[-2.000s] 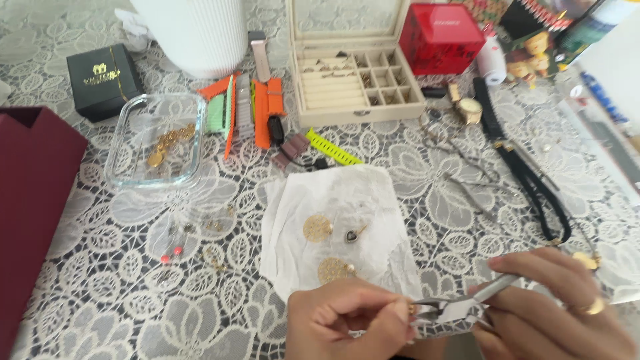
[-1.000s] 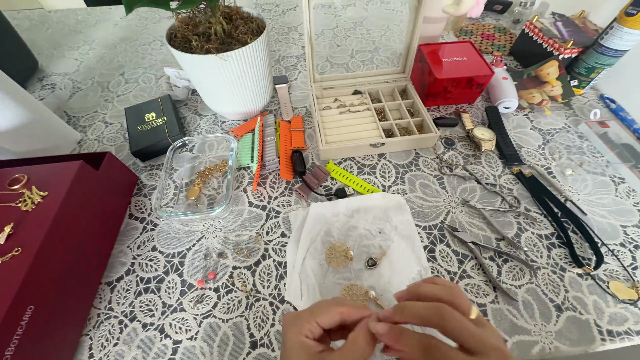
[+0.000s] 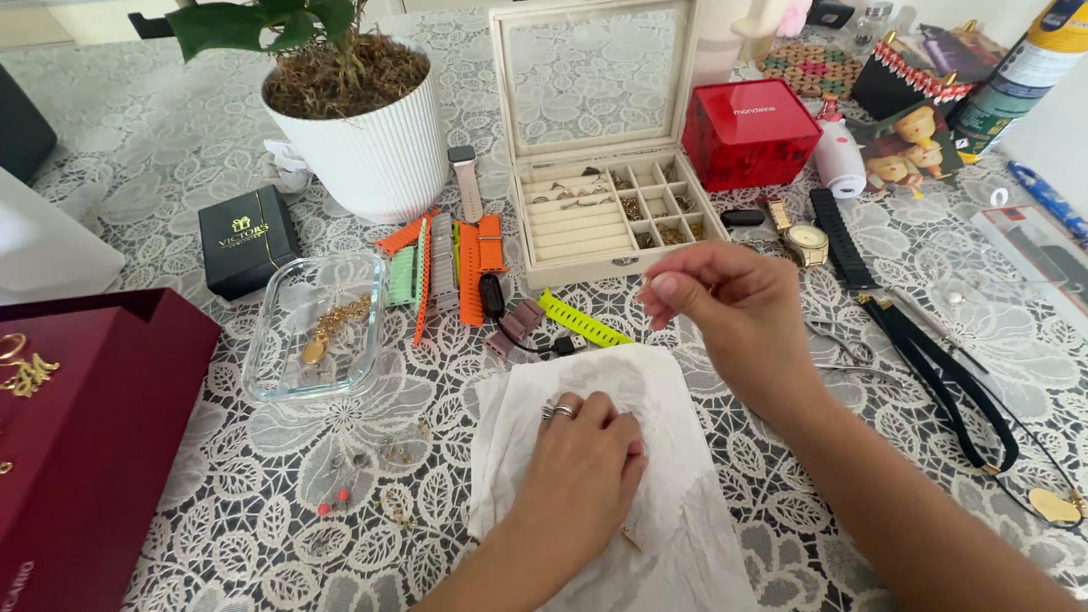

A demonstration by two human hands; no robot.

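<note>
My left hand (image 3: 582,476), with silver rings on one finger, rests on the white paper towel (image 3: 680,501); its fingertips point down and what lies under them is hidden. A small gold piece (image 3: 631,537) lies on the towel beside that wrist. My right hand (image 3: 722,306) is raised in front of the open cream jewelry box (image 3: 586,268), thumb and fingertips close together; whether something tiny is between them I cannot tell. Rings sit in the box's rolls and small jewelry fills several of its compartments. A glass dish (image 3: 255,340) at left holds a gold chain with a pendant (image 3: 314,348).
Watch bands (image 3: 469,272) and a black cable (image 3: 518,340) lie left of the box. A potted plant (image 3: 365,144) stands behind the dish. A burgundy box (image 3: 93,425) is at far left. Pliers (image 3: 858,371), a gold watch (image 3: 806,241) and black cords (image 3: 943,391) lie at right.
My hands, together at the towel's near edge one second ago, are now apart: the left lies on the towel, the right is raised by the jewelry box. The pliers, held two seconds ago, lie on the table.
</note>
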